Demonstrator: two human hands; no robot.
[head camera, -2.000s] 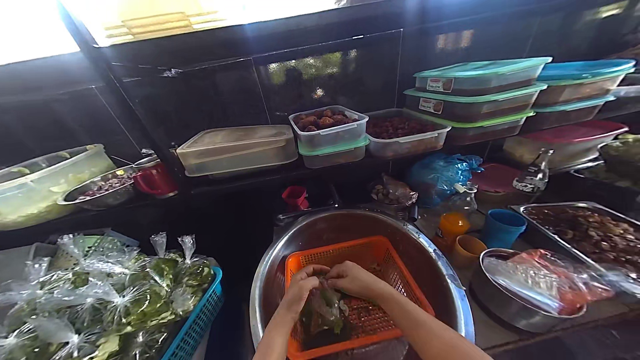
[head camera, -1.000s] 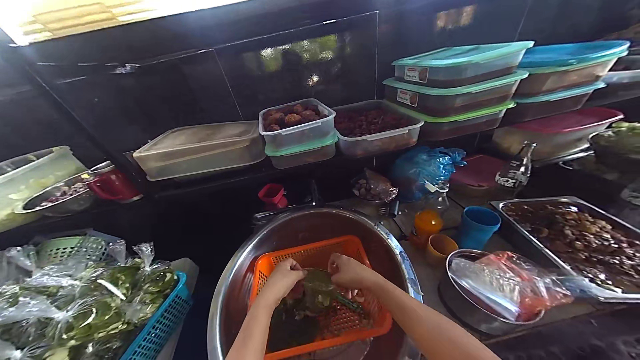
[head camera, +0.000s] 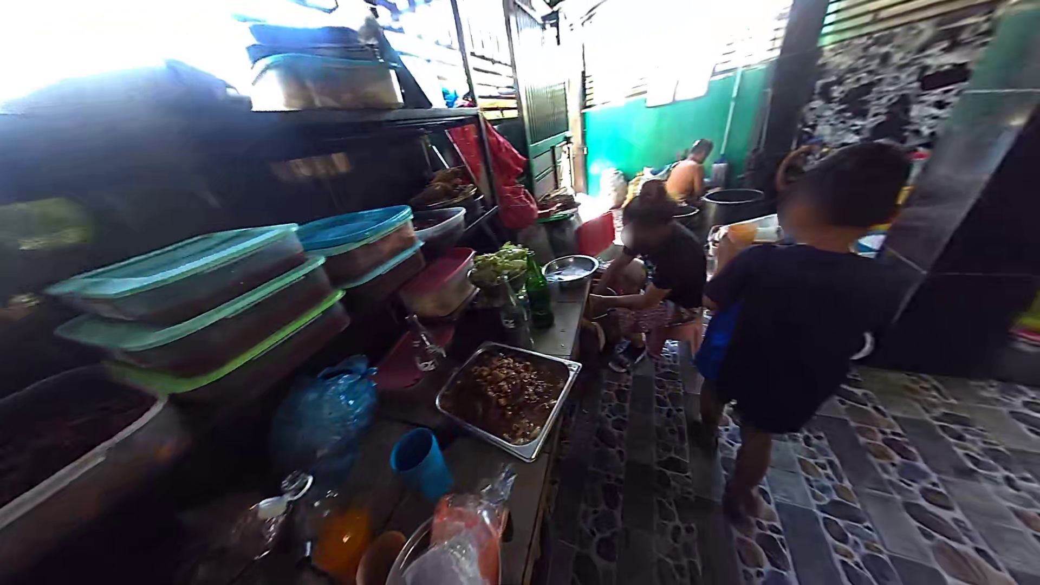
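Observation:
Neither my left hand nor my right hand shows in the head view at this moment. On the counter at the centre lies a steel tray of dark cooked food (head camera: 508, 396). A blue plastic cup (head camera: 421, 463) stands left of and below it. At the bottom edge, plastic bags (head camera: 467, 536) lie in a round metal pot. A blue plastic bag (head camera: 325, 410) sits beside the stacked lidded containers (head camera: 199, 325). Green leaves (head camera: 500, 264), a green glass bottle (head camera: 539, 291) and a steel bowl (head camera: 570, 269) are farther back.
A person in a dark shirt (head camera: 800, 325) stands on the stone-patterned floor (head camera: 902, 487) at the right. Another person (head camera: 662, 260) crouches by the counter's far end, and a third (head camera: 688, 175) is near the green wall. A loaded shelf (head camera: 325, 114) runs along the left.
The view has swung strongly to the right. My hands, which handled leaves over the orange basket in the metal basin, have left the picture along with both; people and the floor now show.

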